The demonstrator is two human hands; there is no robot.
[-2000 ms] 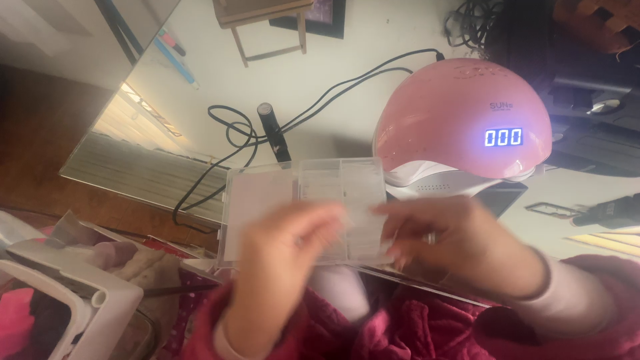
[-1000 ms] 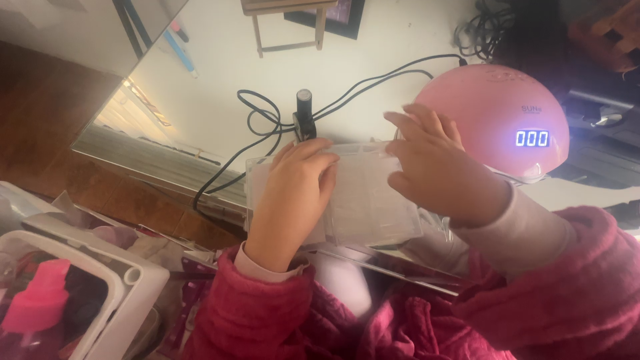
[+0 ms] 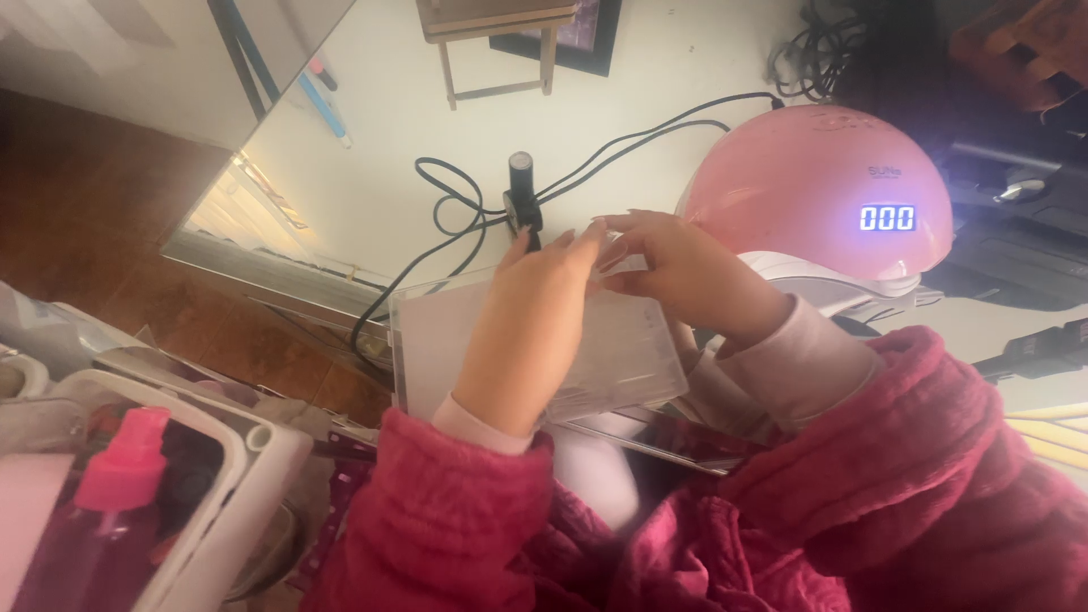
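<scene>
A clear plastic compartment box (image 3: 629, 357) lies at the near edge of the mirror-topped table. My left hand (image 3: 540, 306) is over the middle of the box, its fingertips at the box's far edge. My right hand (image 3: 671, 259) comes in from the right, and its thumb and fingers pinch a small clear piece (image 3: 614, 253) beside my left fingertips. Whether my left fingers also hold that piece, I cannot tell. A pink dome nail lamp (image 3: 816, 187) with a lit display stands just right of my right hand. The box's contents are blurred.
A black cylindrical device (image 3: 521, 191) stands beyond the box, with a looped black cable (image 3: 425, 246) around it. Farther back are a small wooden stand (image 3: 501, 25) and blue pens (image 3: 323, 110). A white basket (image 3: 272, 459) holding a pink spray bottle (image 3: 123, 476) is at lower left.
My hands, apart over the box one second ago, have come together at its far edge. The small clear piece now shows between my right thumb and fingers.
</scene>
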